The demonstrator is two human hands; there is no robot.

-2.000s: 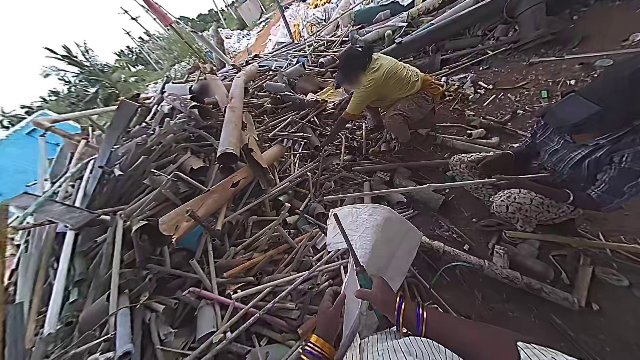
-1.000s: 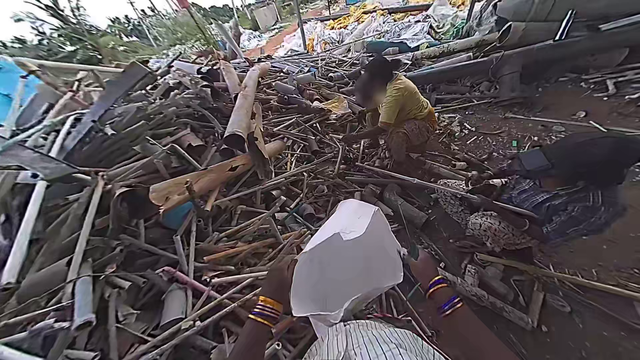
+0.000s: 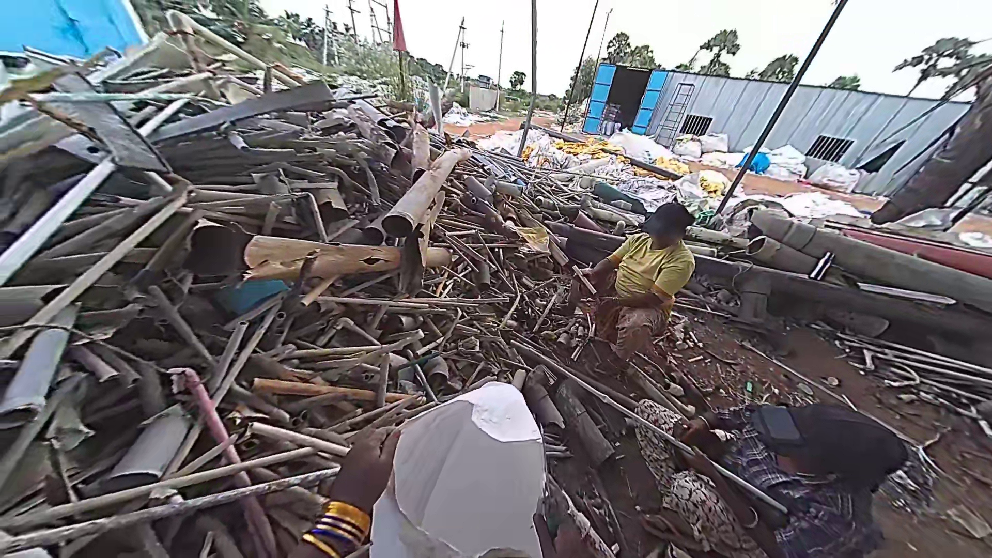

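Observation:
A broken, curved white plastic sheet or shell (image 3: 469,473) is upright in front of me at the bottom middle. My left hand (image 3: 368,469), with yellow and blue bangles at the wrist, grips its left edge. Low at its right edge is my right hand (image 3: 570,539), mostly cut off by the frame and dark, so its hold is unclear. The knife-like tool seen earlier is not visible. Scrap pipes lie close around, among them a pinkish pipe (image 3: 225,449) left of my left hand.
A large heap of scrap pipes (image 3: 349,260) spreads ahead and left. A person in a yellow shirt (image 3: 655,267) squats at the heap; another in a checked shirt (image 3: 806,473) sits close on my right, holding a long thin pipe (image 3: 620,407). Thick pipes (image 3: 876,256) lie behind them.
The view has tilted up. Two seconds ago my right hand held a knife-like tool against the white piece; since then my left hand has taken the piece's left edge.

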